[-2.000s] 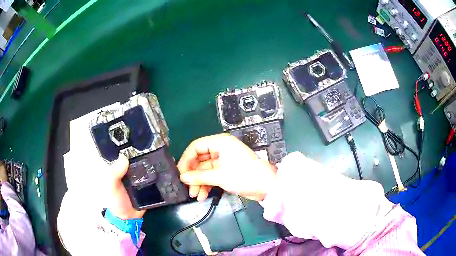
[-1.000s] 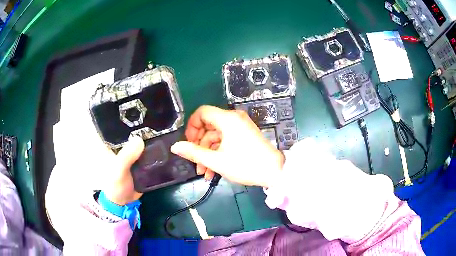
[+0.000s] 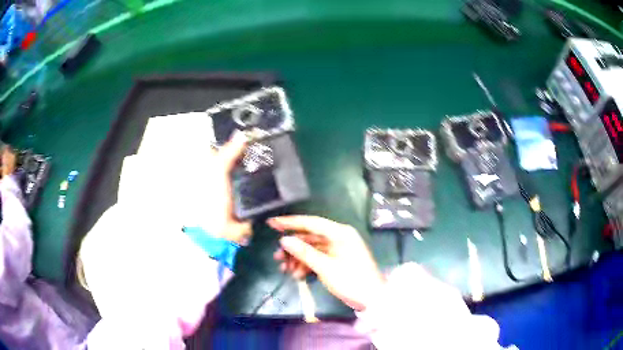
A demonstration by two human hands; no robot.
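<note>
My left hand (image 3: 232,164) holds an open trail camera (image 3: 280,164) by its left side, over the right part of the black tray. Its camo front is at the top, its dark inner half below, with a black screen. My right hand (image 3: 328,256) is just below the camera's lower edge, fingers curled; blur hides whether the fingertips hold anything. A second open trail camera (image 3: 402,179) lies on the green mat right of centre, a cable at its lower edge. A third open trail camera (image 3: 481,160) lies further right, also with a cable.
The black tray (image 3: 102,164) with white paper sheets (image 3: 174,137) is at left. Bench power supplies (image 3: 587,102) with red digits stand at right, near a printed card (image 3: 535,143) and cable bundle. Another person's hand (image 3: 8,160) and sleeve show at far left. A black block (image 3: 80,55) stands at back left.
The view has shifted, showing more of the back of the bench. The held camera's screen half now faces up more. My right hand has moved from its right side to below its lower edge.
</note>
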